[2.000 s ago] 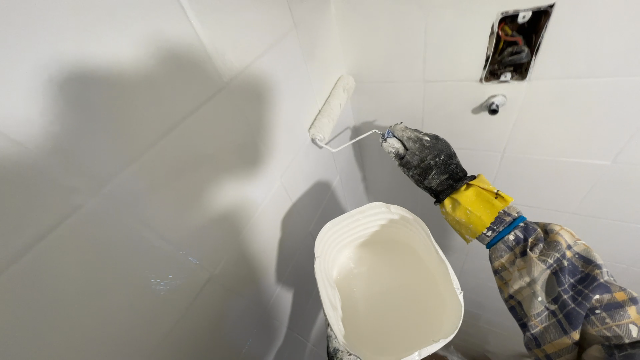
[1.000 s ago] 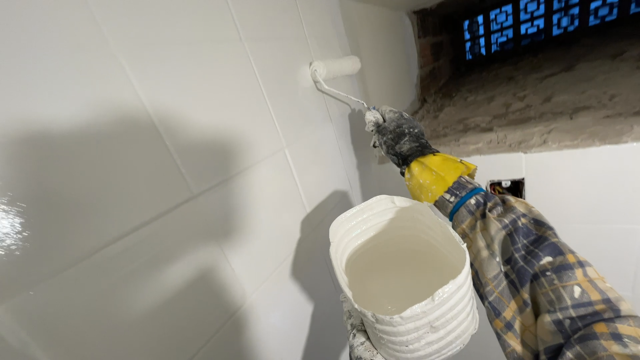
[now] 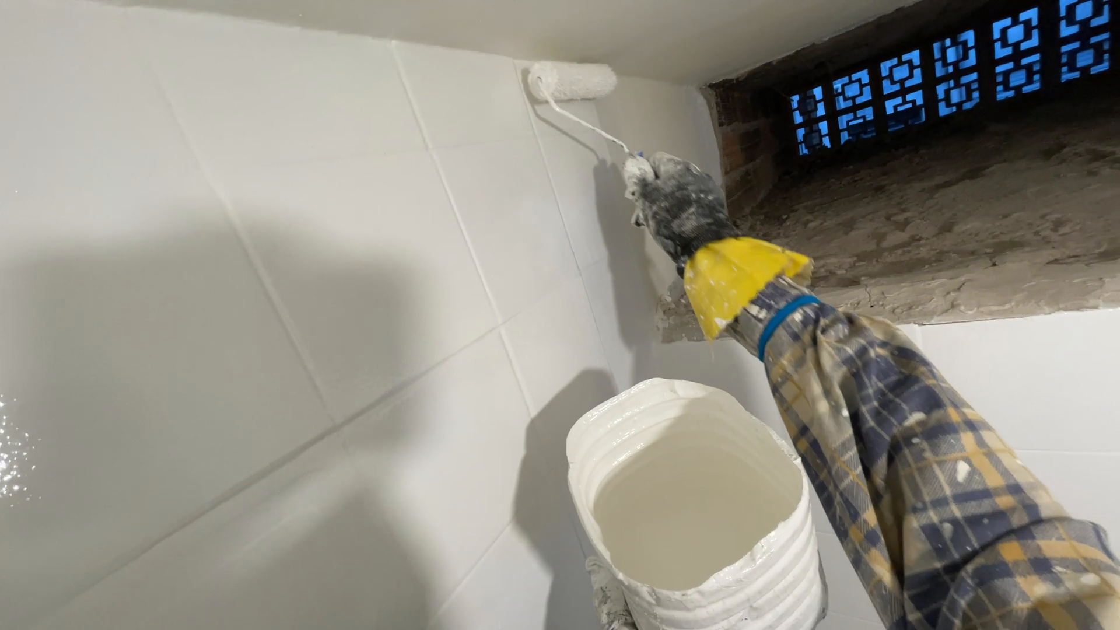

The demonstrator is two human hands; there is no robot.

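My right hand (image 3: pixel 678 206), in a paint-smeared dark glove with a yellow cuff, grips the handle of a small paint roller. The white roller sleeve (image 3: pixel 573 80) lies against the tiled wall (image 3: pixel 472 201) just under the ceiling, near the corner; its wire frame runs down to my fist. Below, a ribbed white plastic container (image 3: pixel 691 490) with an uneven rim holds whitish paint (image 3: pixel 700 503). My left hand (image 3: pixel 608 595), in a paint-covered glove, holds the container from its lower left side; most of that hand is hidden behind it.
At the upper right is a recess with a rough mortar ledge (image 3: pixel 945 210) and a patterned block grille (image 3: pixel 906 83). The ceiling (image 3: pixel 490 26) meets the wall just above the roller. Shadows fall across the tiles at left.
The roller in my right hand has moved up the wall to just below the ceiling. The view has tilted up; the electrical box seen earlier is out of sight. My left hand still holds the container.
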